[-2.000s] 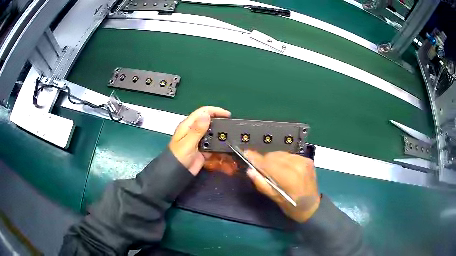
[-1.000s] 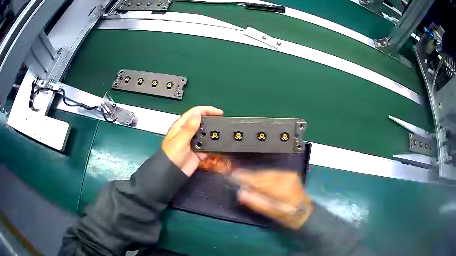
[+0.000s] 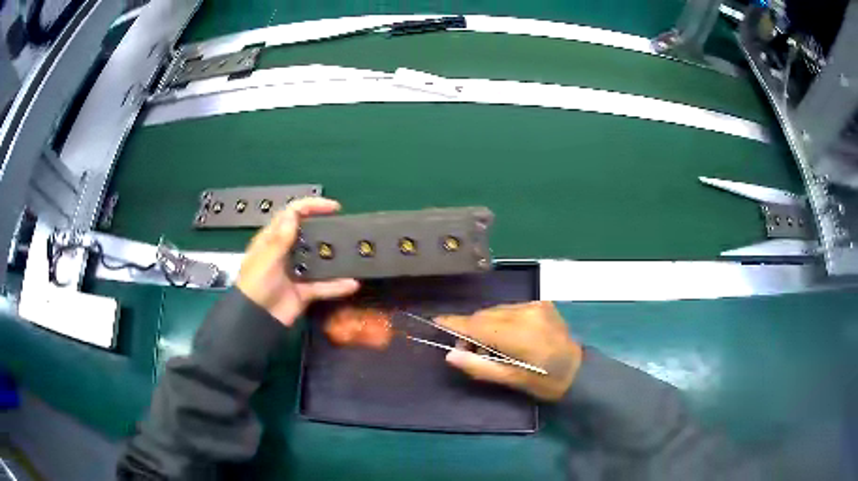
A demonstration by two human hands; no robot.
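Note:
My left hand [image 3: 282, 263] grips the left end of a grey-brown carrier plate [image 3: 390, 266] and holds it above the black parts tray [image 3: 423, 399]. Four round seats with yellow-gold centres face me in a row. My right hand [image 3: 517, 348] holds silver tweezers [image 3: 489, 353] over the tray, right of the plate's lower edge. The two prongs are apart and point left at the loose orange pile [image 3: 359, 326]. Whether a piece is at the prong tips is too small to tell.
A second plate [image 3: 246, 219] lies on the green belt [image 3: 527, 178], partly behind my left fingers. Other plates lie far left [image 3: 216, 66] and at right [image 3: 784, 222]. A sensor bracket [image 3: 188, 268] with black cable sits on the near rail [image 3: 649, 280]. A metal frame stands left.
The view has turned, so the scene sits differently. My right hand has moved the tweezers from the plate's left seat down to the orange pile, and their prongs now show spread. The plate remains in my left hand.

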